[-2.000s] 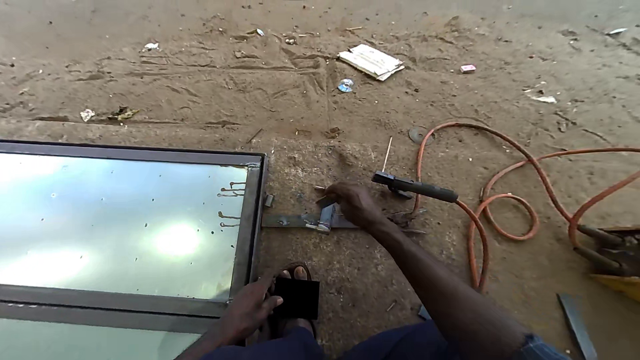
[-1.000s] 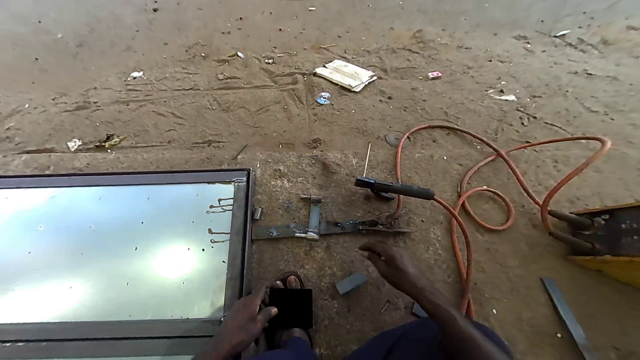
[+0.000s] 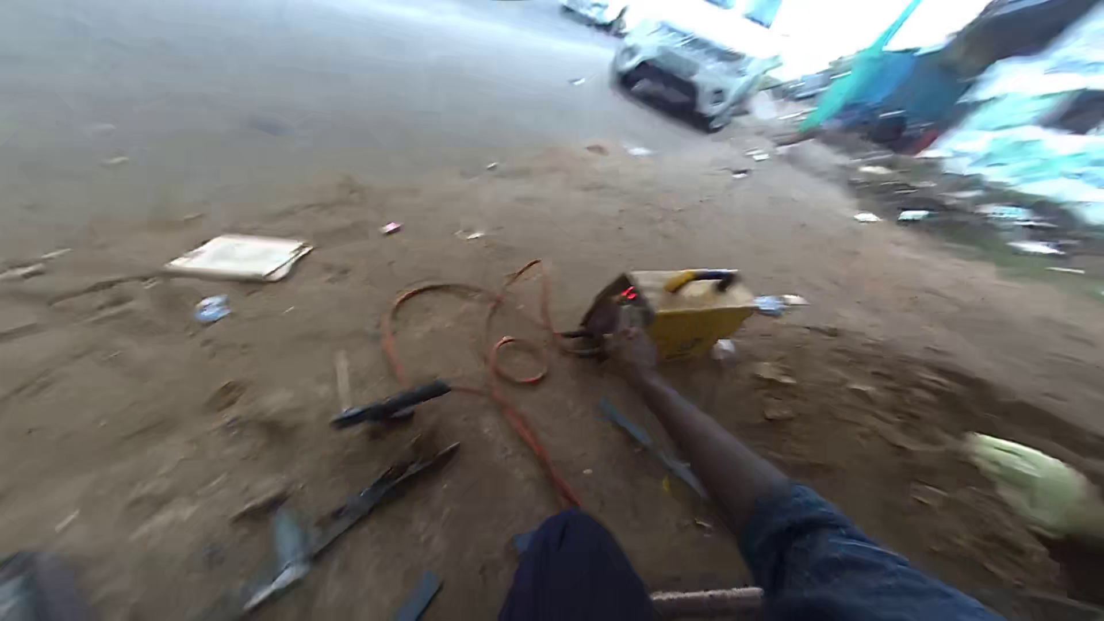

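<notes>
My right hand reaches to the front panel of a yellow welding machine, near a lit red display; blur hides exactly what the fingers touch. Orange welding cables run from the machine's front and loop on the dirt. A black electrode holder lies left of the loops with an electrode in it. Below it are a flat metal bar and a crossing metal piece. My left hand is out of view.
A flat metal strip lies below my right forearm, and a small metal piece near my knee. A frame corner shows at lower left. A white flat slab, litter and a parked vehicle are farther off.
My right hand has moved from the metal pieces, away to the right, to the welding machine. The view has swung far to the right, and my left hand has left it.
</notes>
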